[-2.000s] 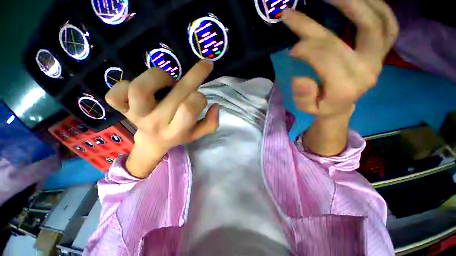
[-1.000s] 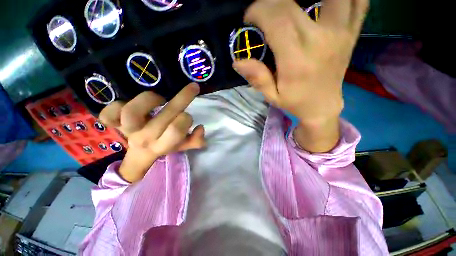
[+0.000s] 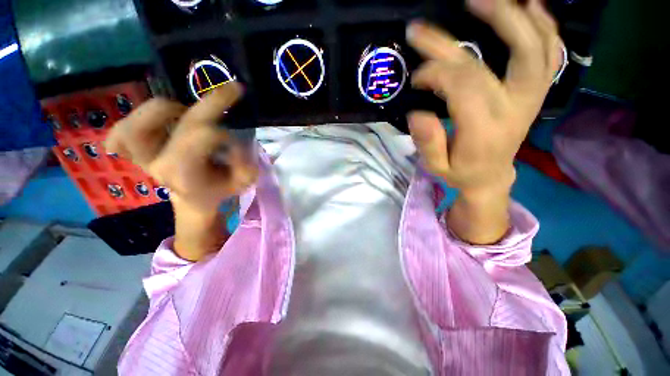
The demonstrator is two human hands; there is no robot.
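The black compartment tray (image 3: pixel 253 110) lies across the top of the view with round smartwatches in its pockets. One smartwatch (image 3: pixel 299 68) shows crossed yellow and blue lines. Another smartwatch (image 3: pixel 382 74) shows text lines on blue. My left hand (image 3: pixel 192 150) is blurred, with a fingertip at the lower edge of a smartwatch (image 3: pixel 210 79) with yellow lines; whether it touches is unclear. My right hand (image 3: pixel 481 103) is raised over the tray's right part, fingers apart, holding nothing and partly hiding the smartwatches there.
A red-orange tray (image 3: pixel 99 172) with small dark watches is at the left, beside a black tray (image 3: pixel 136 229). White boxes (image 3: pixel 81 294) stand at the lower left. Brown cartons (image 3: pixel 593 270) are at the lower right. A person's pink sleeve (image 3: pixel 613 158) shows at the right.
The view has shifted, so the main tray lies straighter across the top. My left hand has moved from the text-screen watch to the yellow-line watch. My right hand has shifted right.
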